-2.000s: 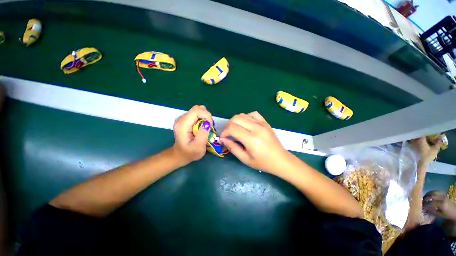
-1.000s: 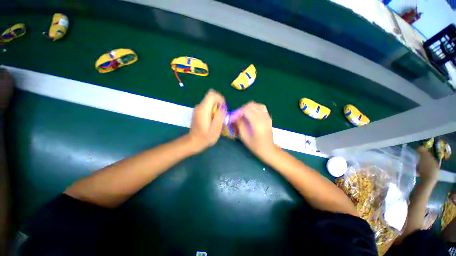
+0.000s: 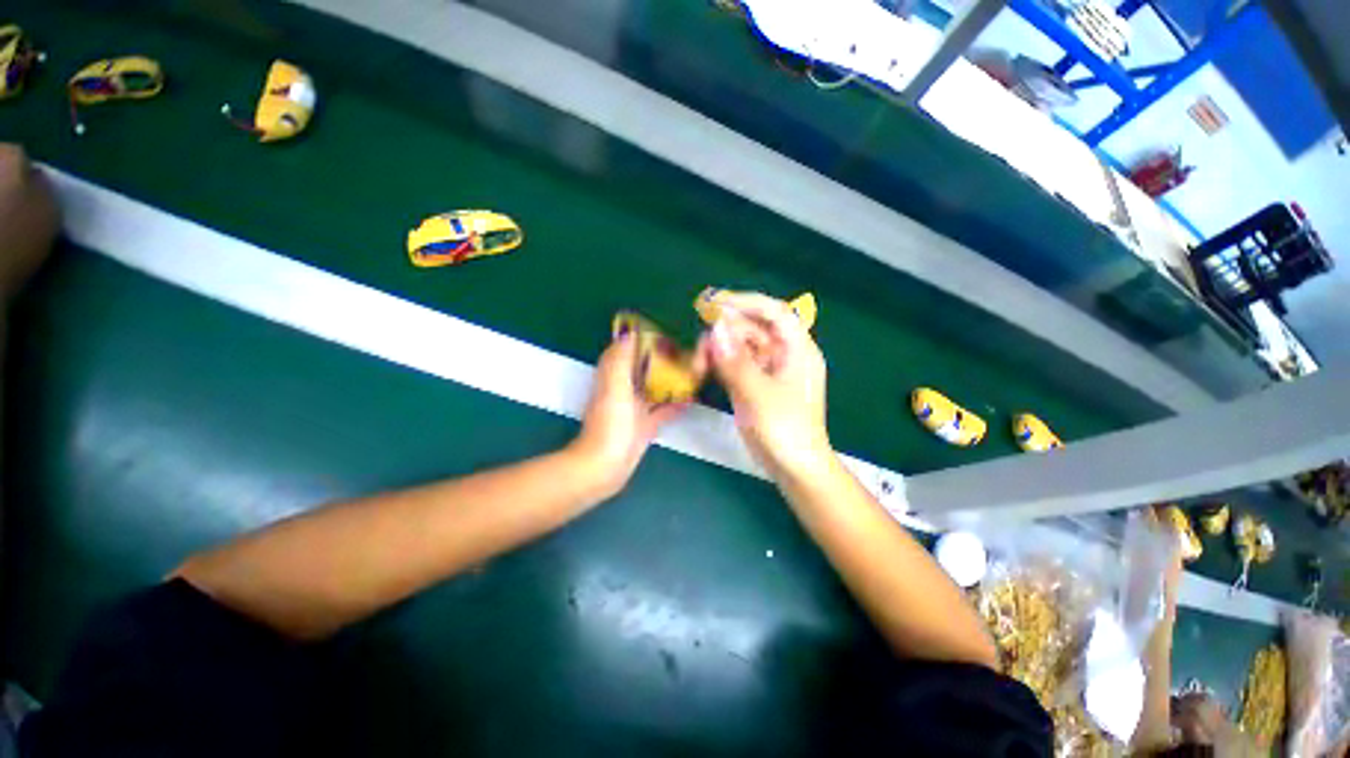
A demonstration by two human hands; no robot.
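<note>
My left hand (image 3: 615, 422) holds a yellow toy shell (image 3: 669, 372) above the pale rail; the shell is blurred and its inner parts cannot be made out. My right hand (image 3: 780, 388) is just right of it over the green belt, fingers bent and blurred. Yellow pieces show behind its fingertips, at the left (image 3: 708, 305) and right (image 3: 804, 311); I cannot tell whether it holds one. An open yellow shell (image 3: 464, 237) with red and green inside lies on the belt to the left.
More yellow shells lie on the belt, left (image 3: 286, 104) and right (image 3: 948, 416). A pale metal beam (image 3: 1096, 444) crosses at right. Below it are a white round cap (image 3: 961, 558) and a clear bag of gold-tan parts (image 3: 1029, 629). Another person's hand (image 3: 22, 222) shows at the left edge.
The view has turned, and the belt shells appear farther right and lower. My hands have parted slightly; my right hand has moved over the belt in front of yellow shells. The left still holds its shell.
</note>
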